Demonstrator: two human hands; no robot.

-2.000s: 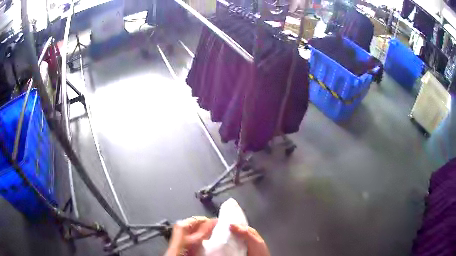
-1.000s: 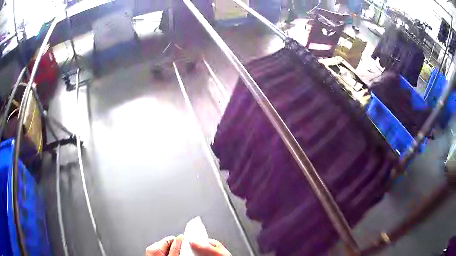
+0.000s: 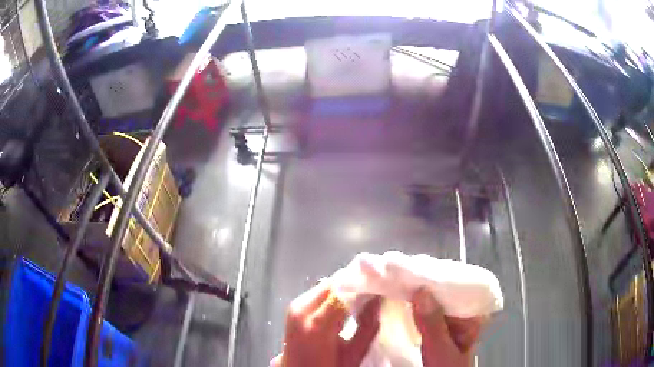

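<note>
A bright white cloth [image 3: 459, 283], overexposed and bunched, is held up near the bottom of the view, right of centre. My left hand [image 3: 323, 326] grips its left part with bent fingers. My right hand [image 3: 444, 330] grips it from below on the right, and the cloth's rounded end sticks out past that hand. Part of the cloth hangs between the two hands. Both hands are somewhat blurred and cut off by the bottom edge. What the garment is cannot be told.
Metal rack rails run along the left [image 3: 159, 136] and right [image 3: 548, 147]. A yellow-strapped carton [image 3: 154, 215] and a blue bin [image 3: 46, 315] stand at the left. A red object [image 3: 199, 93] and a white panel [image 3: 349, 64] are farther ahead.
The view has turned left and moved forward; the purple garments have left it. The hands are higher and farther right in the picture, with more of the white cloth showing.
</note>
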